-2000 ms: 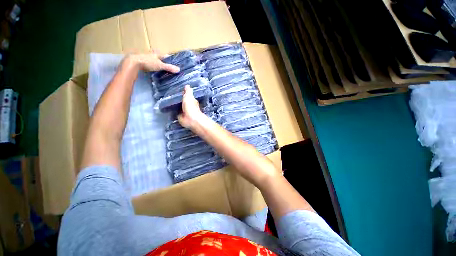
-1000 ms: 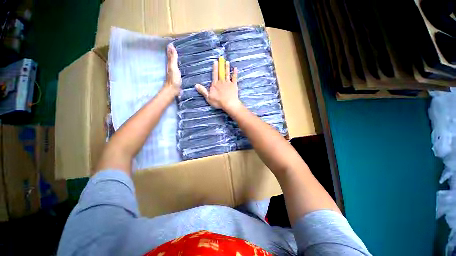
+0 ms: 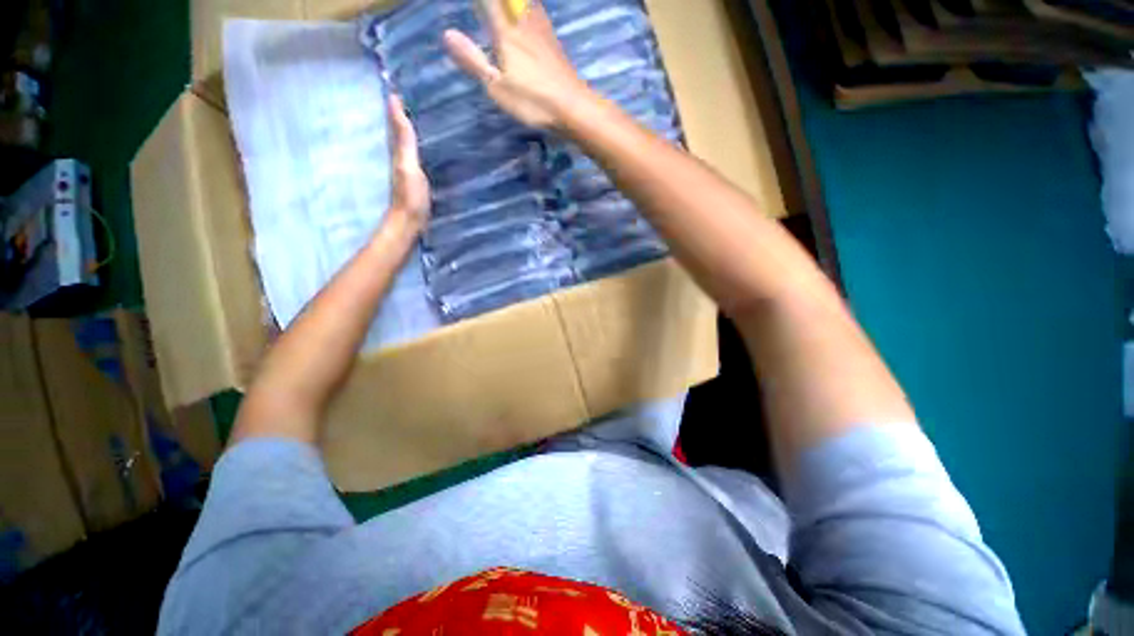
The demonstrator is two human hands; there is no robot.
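Note:
An open brown carton (image 3: 448, 385) stands in front of me. Two rows of bagged black parts (image 3: 497, 236) lie side by side in it, wrapped in shiny clear plastic. A white sheet (image 3: 305, 162) covers the carton's left part. My left hand (image 3: 408, 174) is upright against the left edge of the near row, fingers together, grasping nothing. My right hand (image 3: 529, 68) is over the far part of the rows, fingers spread and holding nothing visible. It wears a yellow band on a finger, and its fingertips reach the top edge of the picture.
A green bench (image 3: 970, 311) runs along the right, with stacked cardboard dividers (image 3: 958, 81) at its far end and white plastic bags (image 3: 1114, 149) at the right edge. Folded cardboard (image 3: 75, 435) and a grey box-like device (image 3: 56, 236) are at the left.
Two seconds ago both hands held bagged parts at the row's far end; these now lie in the row. Since then my right hand has moved off the row's middle toward the far end. The view has shifted.

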